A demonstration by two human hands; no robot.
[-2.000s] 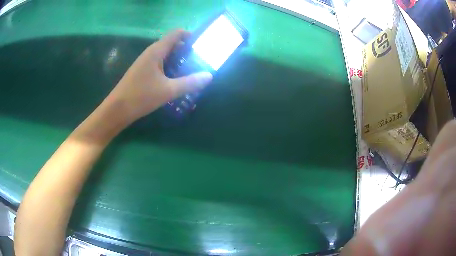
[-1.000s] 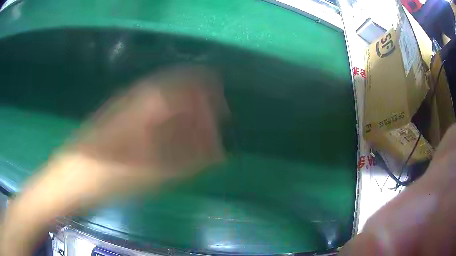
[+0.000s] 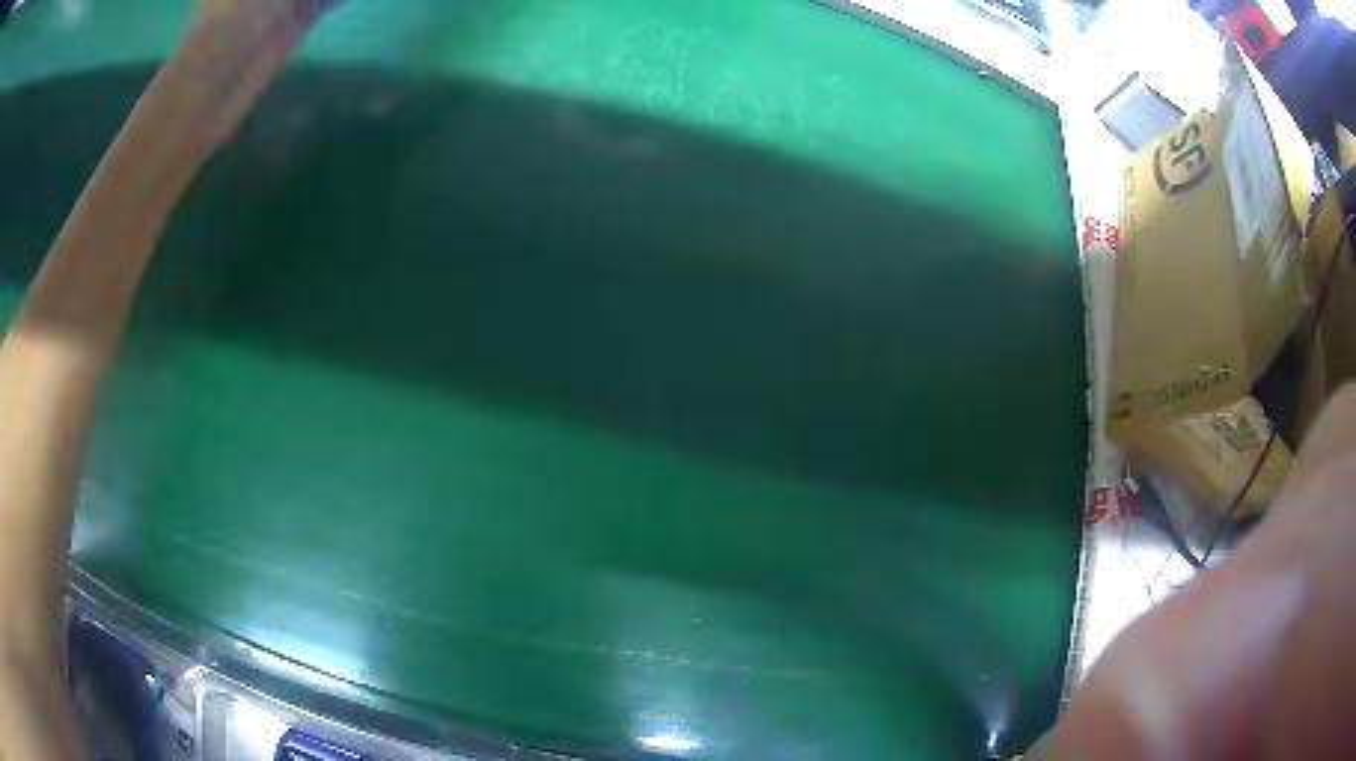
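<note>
The wide green conveyor belt (image 3: pixel 595 520) fills most of the view. My left arm reaches up along the left side, and my left hand (image 3: pixel 260 15) is cut off by the top edge, so its fingers and anything in it are hidden. My right hand (image 3: pixel 1234 625) is a large blurred shape at the lower right, very near the camera and cut off; its fingertips and hold cannot be made out. Part of a blue-purple phone (image 3: pixel 315 746) shows in a clear tray (image 3: pixel 223 714) at the bottom edge.
An open brown carton (image 3: pixel 1197 283) with a black logo stands beyond the belt's right edge. A small pale box (image 3: pixel 1138 112) lies near it. A thin dark cable hangs by the carton. Metal edging (image 3: pixel 952 57) borders the belt. A dark shadow crosses the belt.
The lit phone seen earlier in my left hand is out of view. My left hand has moved to the upper left, beyond the top edge. My right hand has barely moved.
</note>
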